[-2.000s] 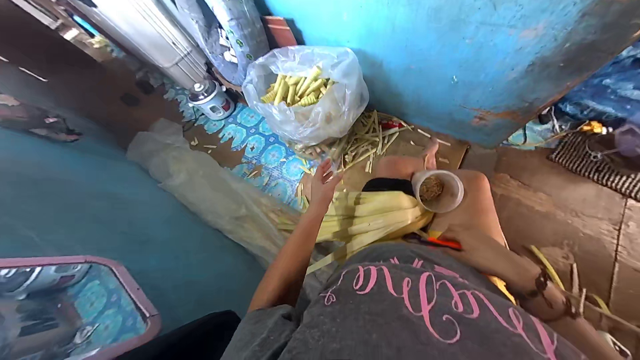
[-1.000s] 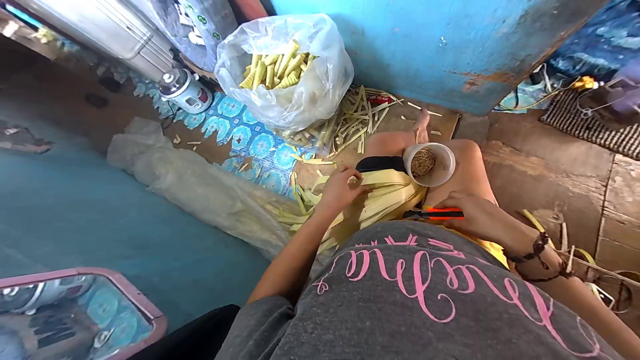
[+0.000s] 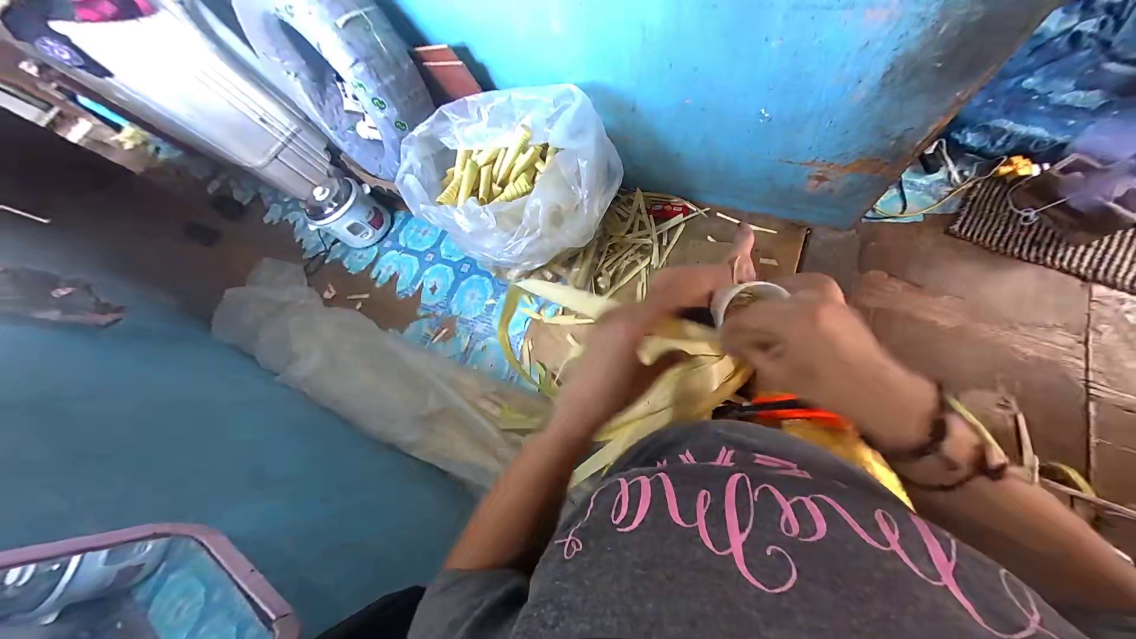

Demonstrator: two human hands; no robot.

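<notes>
My left hand (image 3: pixel 617 355), blurred, is curled at a pale yellow leaf strip (image 3: pixel 564 297) that loops out to its left; its fingertips and exactly how they grip are hard to see. My right hand (image 3: pixel 794 351) bends over the white cup (image 3: pixel 723 302), which has brown grainy contents, and partly covers it; whether its fingers hold anything is unclear. Below and between both hands, broad pale leaves (image 3: pixel 701 382) lie across my lap. An orange and black object (image 3: pixel 790 408) lies by my right hand, against the grey shirt.
A clear plastic bag (image 3: pixel 568 204) holds several folded leaf pieces (image 3: pixel 501 169). Leaf scraps (image 3: pixel 635 240) litter the floor beside it. A rice cooker (image 3: pixel 351 213) stands at the left, translucent plastic sheeting (image 3: pixel 355 364) below it. A blue panel (image 3: pixel 737 106) rises ahead.
My left hand, holding a small leaf roll one second ago, has moved toward the cup. My right hand has risen from beside the orange and black object to the cup.
</notes>
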